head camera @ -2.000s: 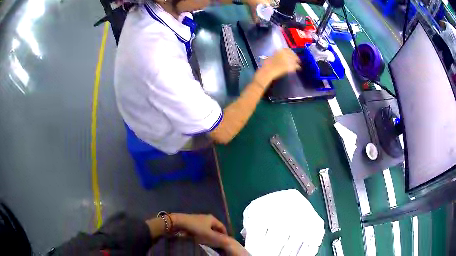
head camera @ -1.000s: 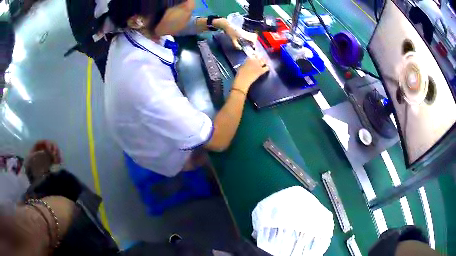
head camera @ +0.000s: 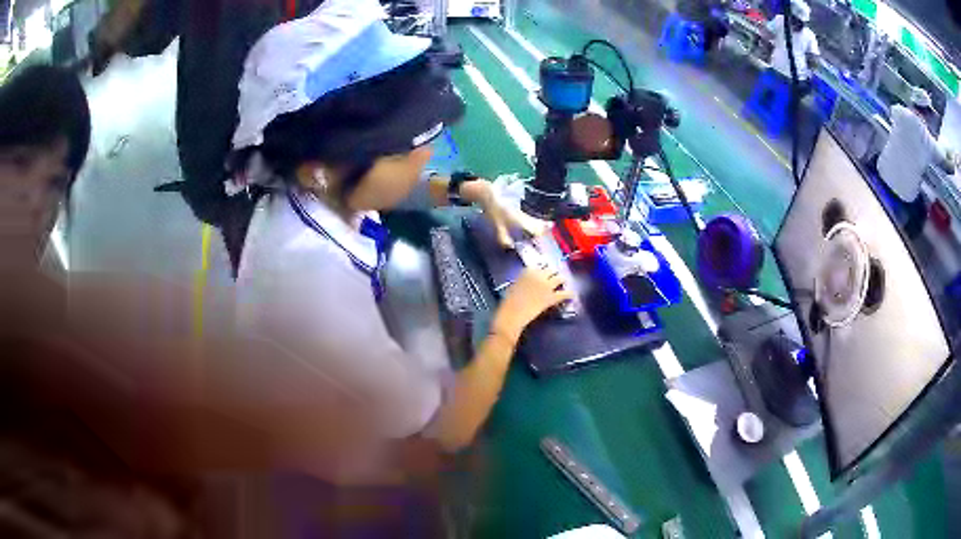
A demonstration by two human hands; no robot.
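Note:
Neither of my hands can be made out. A large blurred brown shape (head camera: 211, 390) fills the lower left; I cannot tell whose arm or body it is. In front, a seated worker in a white cap holds a narrow metal strip (head camera: 566, 306) with both hands on the dark mat (head camera: 590, 342), close to the microscope (head camera: 550, 158). The tilted monitor (head camera: 896, 326) shows a ringed disc with dark spots around it. Another metal strip (head camera: 590, 486) lies loose on the green bench.
A red holder (head camera: 590, 223) and blue parts box (head camera: 635, 286) stand beside the microscope. Behind them is a purple reel (head camera: 729, 251). A small pale disc (head camera: 749, 426) lies on the grey monitor base. A dark-haired person is at the far left; other workers are in the background.
The view has tilted up, showing the microscope and the worker's cap. The worker's hands have come together at the strip. The monitor went from blank to a ringed disc. The brown blur now covers the lower left.

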